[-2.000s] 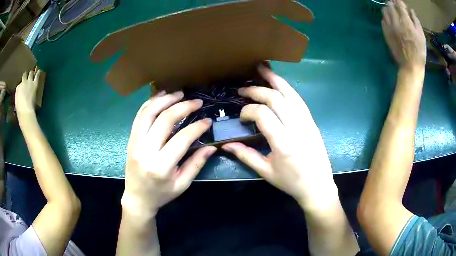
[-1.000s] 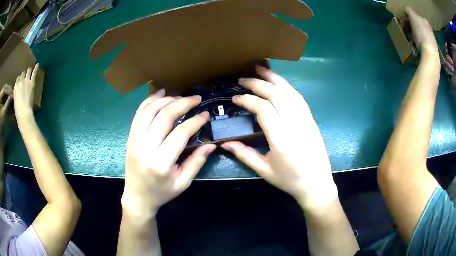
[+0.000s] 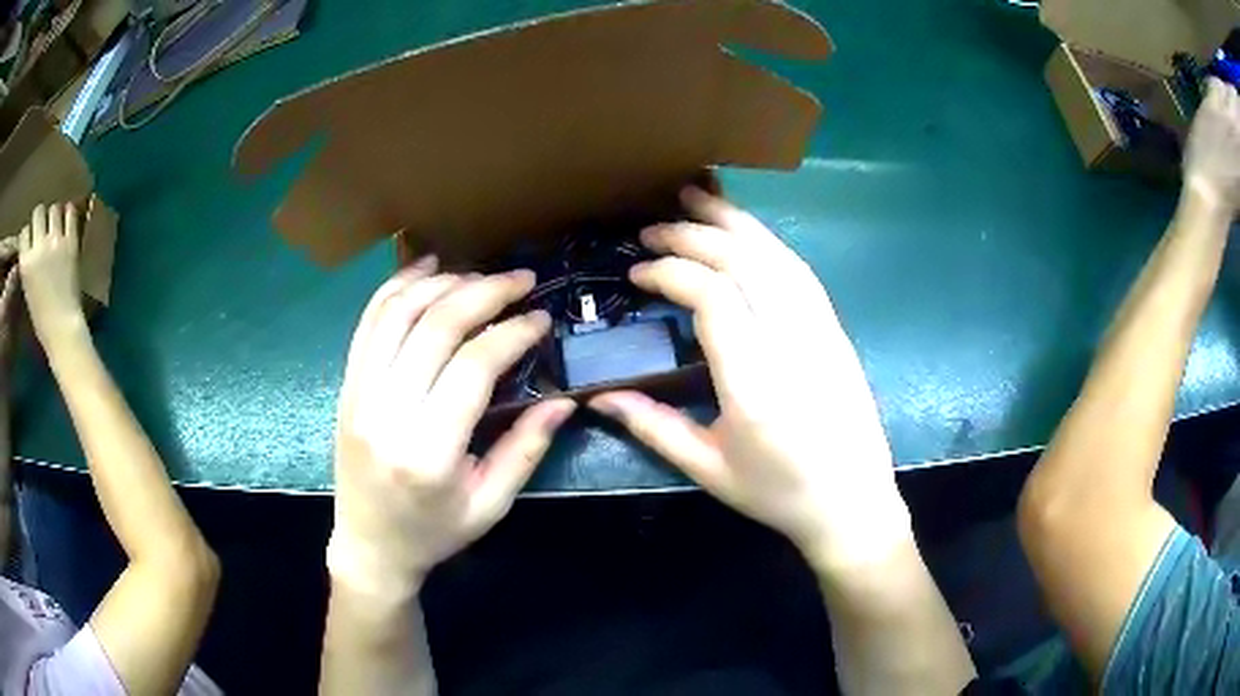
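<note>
A brown mailer box stands open at the table's near edge, its notched lid [image 3: 530,129] upright behind my hands. A grey-blue power adapter [image 3: 619,355] lies at the near side inside the box, with bright plug prongs [image 3: 588,307] standing up from it. Shiny black cable loops [image 3: 578,261] lie behind and around it. My left hand [image 3: 442,394] grips the box's left side, thumb outside the front wall and fingers over the cables. My right hand [image 3: 762,367] grips the right side in the same way. The fingers hide the box's side walls.
A neighbour's hand [image 3: 52,258] rests at a brown box [image 3: 98,252] at the left edge. At the upper right, another person's hand [image 3: 1214,150] is beside an open carton [image 3: 1088,116] with dark cables inside. Tan cords [image 3: 177,61] lie at the upper left of the green table [image 3: 938,313].
The box and my hands have shifted slightly left. More of the adapter and cables shows between my fingers. The right neighbour's hand has moved right, showing that carton's contents.
</note>
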